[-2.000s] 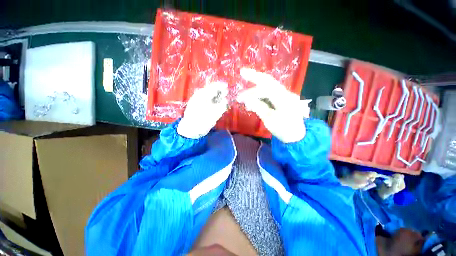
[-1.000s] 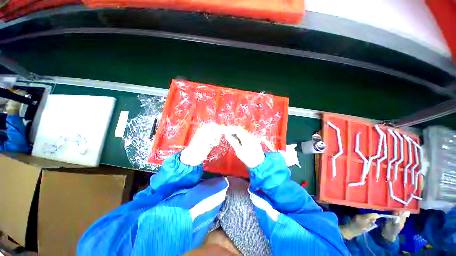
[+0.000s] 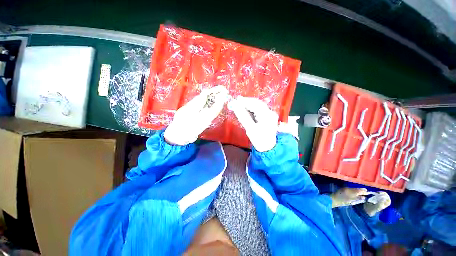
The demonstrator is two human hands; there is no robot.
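My left hand (image 3: 194,117), in a white glove, is over the front part of the near red tray (image 3: 235,131). A small shiny piece (image 3: 210,99) shows at its fingers. My right hand (image 3: 256,120), also gloved in white, is just to the right, its fingertips close to the left hand's. A small dark spot shows at its fingers; I cannot tell if it is a held part. Crinkled clear plastic bags (image 3: 227,62) lie in the tray's compartments.
Clear film (image 3: 125,95), a pale strip (image 3: 104,80) and a white pad (image 3: 54,85) lie left. Brown cartons (image 3: 70,175) stand lower left. A small bottle (image 3: 322,118) and a red tray (image 3: 367,172) with bent tubes (image 3: 340,122) are right. Another person's hands (image 3: 362,197) work below that tray.
The view has tilted and shifted between frames. My hands came together over the tray, then parted slightly. The shiny piece at my left fingers shows clearly again.
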